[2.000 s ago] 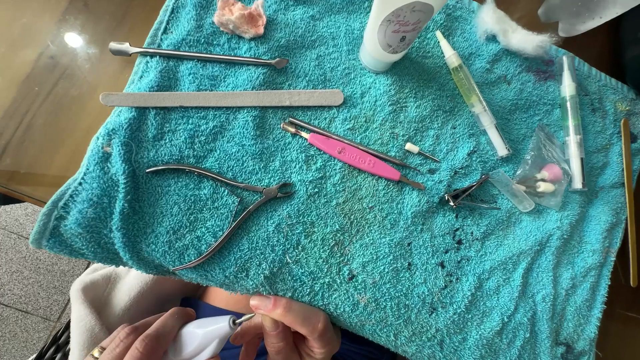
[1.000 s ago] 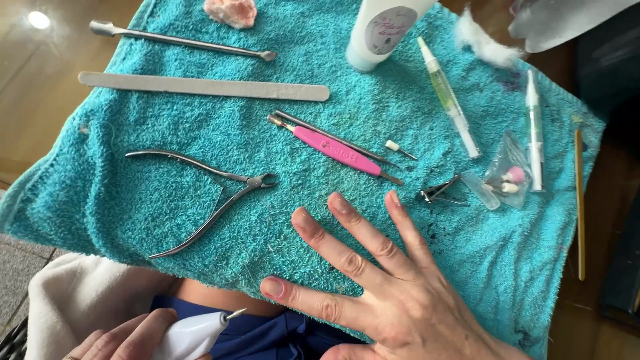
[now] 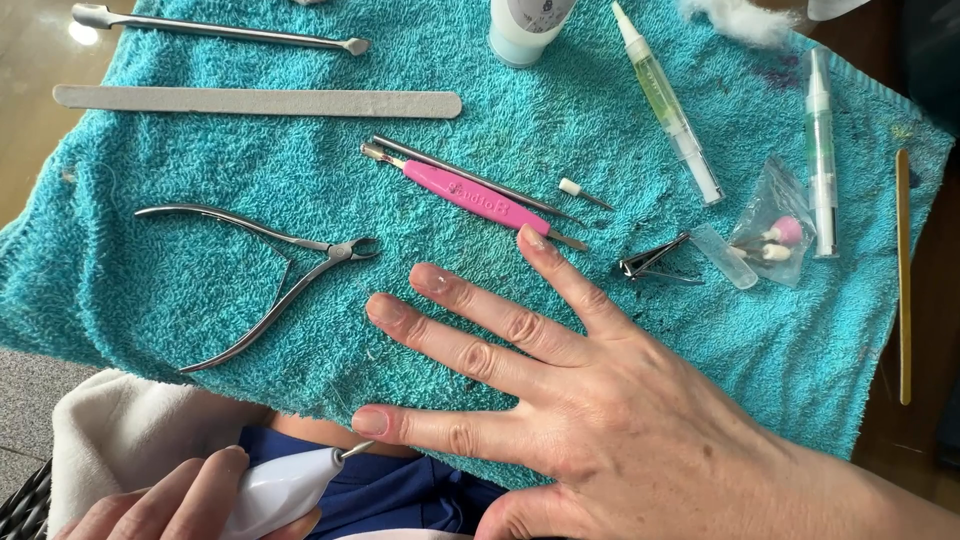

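My left hand [image 3: 169,502], at the bottom left, is closed around a white electric nail drill [image 3: 289,487] with a thin metal bit, which points up and right. My right hand [image 3: 600,397] is spread palm down over the teal towel [image 3: 240,165], holding nothing. Its index fingertip is just above the bit, with a small gap between them in view. Its little fingertip is at the lower end of a pink-handled cuticle tool [image 3: 469,196], beside a slim metal tool [image 3: 480,180]. Metal cuticle nippers [image 3: 330,255] lie to the left of the fingers. A nail clipper [image 3: 652,259] lies above the knuckles.
A nail file [image 3: 255,102] and metal cuticle pusher [image 3: 232,31] lie upper left. Around the right are a white tube [image 3: 525,34], two clear pens [image 3: 667,105] [image 3: 821,157], a small drill bit [image 3: 571,187], a plastic bag of bits [image 3: 776,225], cotton [image 3: 742,19] and a wooden stick [image 3: 904,277].
My right hand has moved away from the drill's bit, where its bent fingers were two seconds ago, and is now spread over the towel. My left hand still holds the drill.
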